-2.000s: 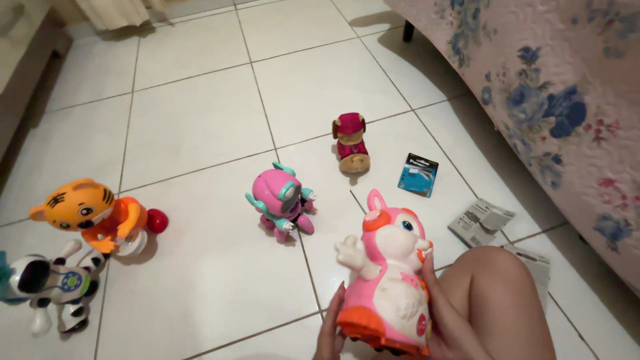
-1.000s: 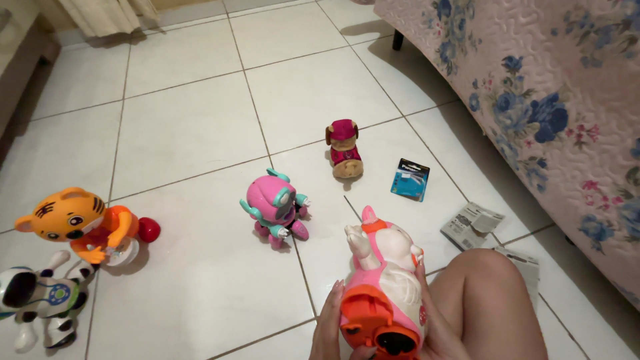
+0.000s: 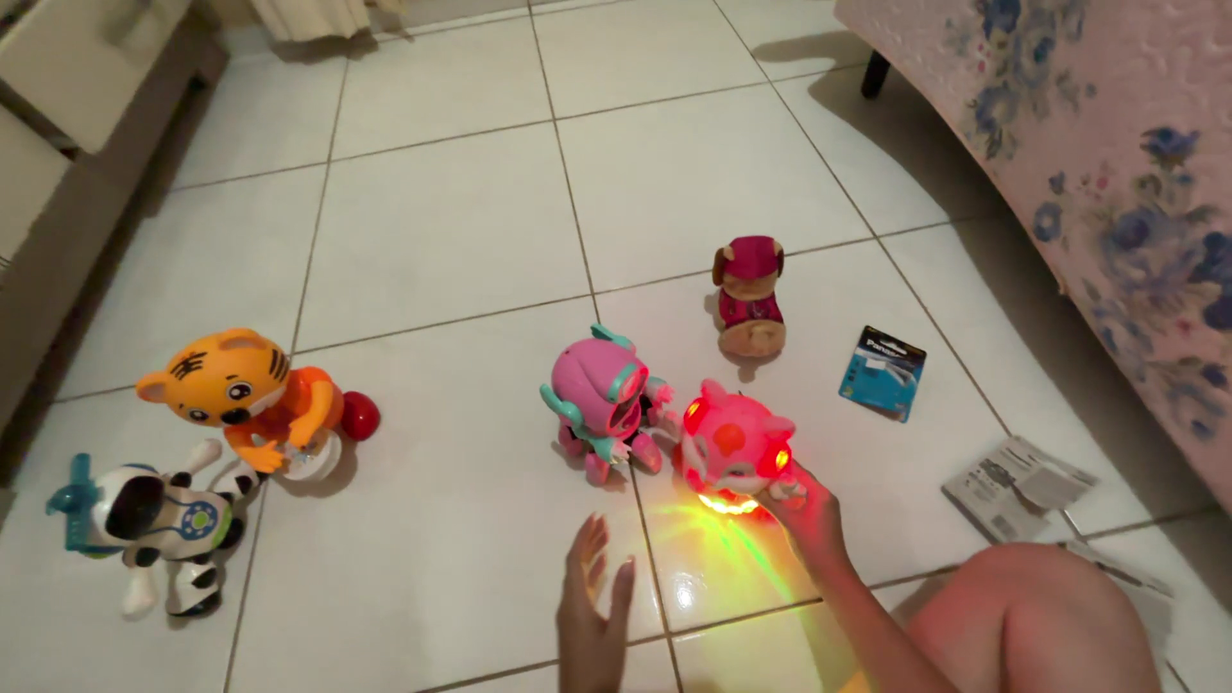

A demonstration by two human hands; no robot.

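Note:
A pink and white plastic animal toy (image 3: 736,448) stands upright on the tiled floor, with red lights glowing in its ears and yellow-green light spilling from its base. The fingers of my right hand (image 3: 808,510) are at its side; whether they grip it or only touch it is not clear. My left hand (image 3: 597,597) hovers over the floor to the left, fingers apart, holding nothing. Just left of the lit toy sits a pink and teal robot toy (image 3: 602,399). Behind them lies a brown plush dog in a magenta cap (image 3: 751,298).
On the left are an orange tiger toy (image 3: 241,385) and a black and white toy with a teal part (image 3: 173,529). To the right lie a blue Panasonic blister pack (image 3: 884,373) and opened card packaging (image 3: 1015,486). A floral bedspread (image 3: 1136,212) borders the right, drawers (image 3: 87,67) the upper left.
The pink and white toy has gone from between my hands to standing on the floor, and its lights are now on. My left hand has come off it and moved left.

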